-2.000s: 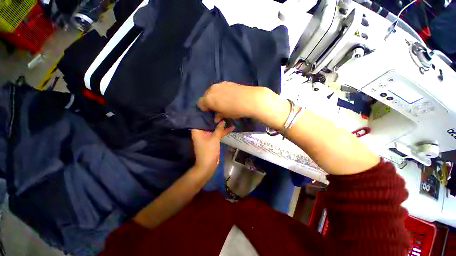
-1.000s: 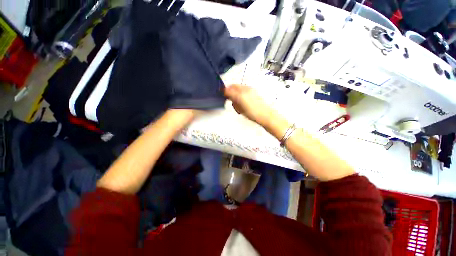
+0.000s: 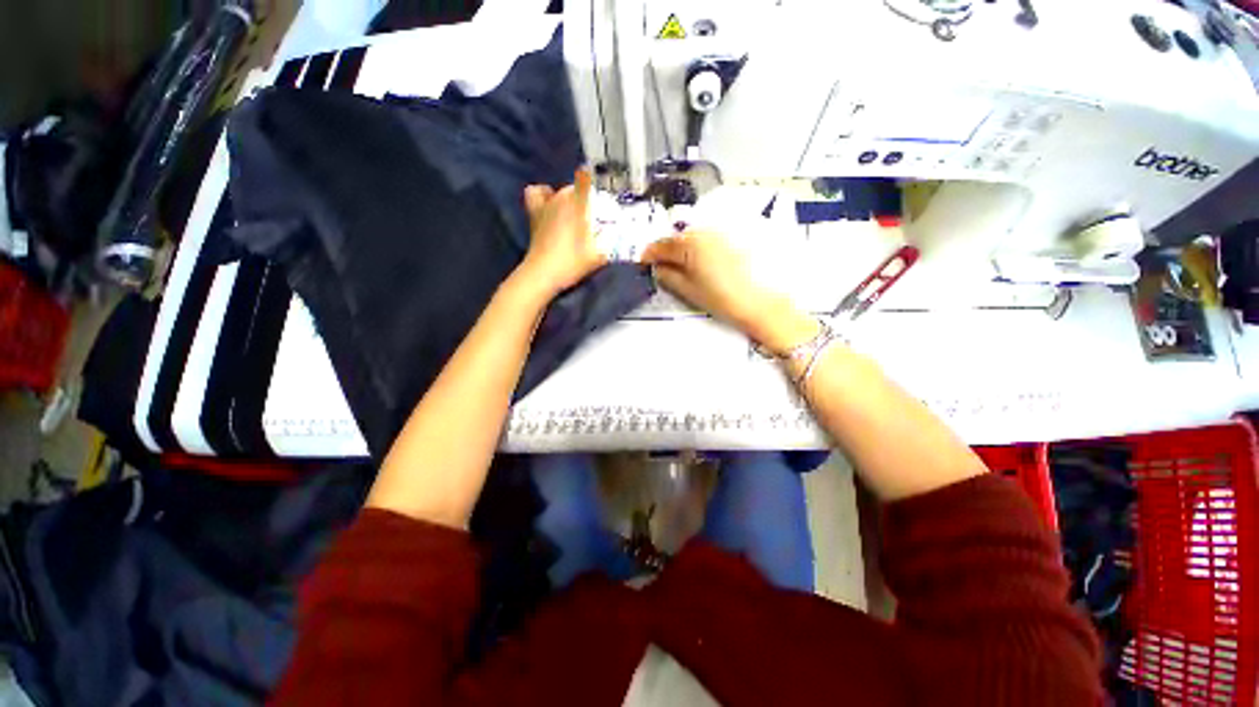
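Note:
A navy-black garment (image 3: 401,221) lies on the white table left of the needle, with a corner reaching under my hands and a part hanging at the front edge. My left hand (image 3: 563,238) rests on the cloth just left of the presser foot, fingers towards the needle. My right hand (image 3: 690,269) pinches the cloth's edge just in front of the presser foot (image 3: 638,200). The needle and the exact seam are too small to tell. The white sewing machine (image 3: 1049,83) marked "brother" stands over the work.
Red snips (image 3: 884,276) lie right of my right hand. A dark card (image 3: 1174,325) lies at the table's right. A red basket (image 3: 1194,553) with dark cloth stands below right. Black-and-white bands (image 3: 207,332) cover the table's left end. A dark cloth heap (image 3: 166,594) lies below left.
Both hands have moved with the garment's edge from the table front to the presser foot. The garment now lies spread left of the needle, and the view has turned towards the machine.

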